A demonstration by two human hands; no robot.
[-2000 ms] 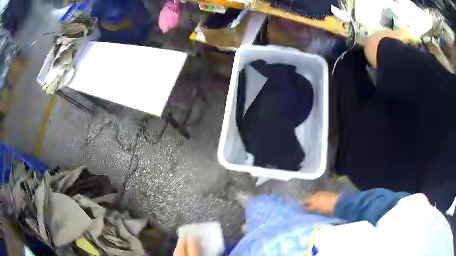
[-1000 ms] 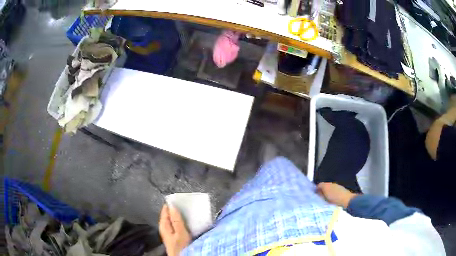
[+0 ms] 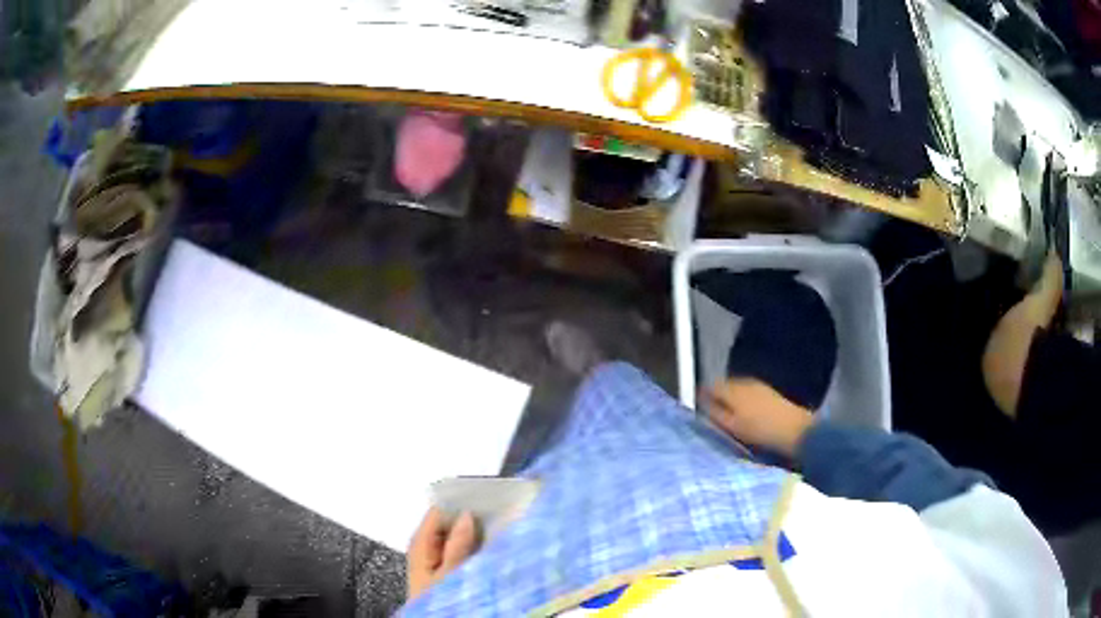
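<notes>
A small pale grey cut piece [image 3: 485, 497] is held in my left hand [image 3: 442, 551], at the bottom centre over my blue checked apron. My right hand [image 3: 758, 414] rests at the near left rim of a white plastic bin [image 3: 875, 344], at the edge of the apron. Its fingertips are partly hidden, and I cannot tell whether it grips anything. Dark fabric [image 3: 785, 336] lies inside the bin.
A white board [image 3: 326, 392] lies left of the apron, beside a bin of grey-beige fabric [image 3: 103, 272]. A white table [image 3: 362, 54] with yellow scissors [image 3: 646, 85] runs across the top. Another person's arm [image 3: 1020, 344] is at the right. A blue crate [image 3: 91, 573] is at the lower left.
The view has shifted, so the table and bin sit differently in it. My right hand has moved from the apron to the bin's near left rim. My left hand still holds the pale piece.
</notes>
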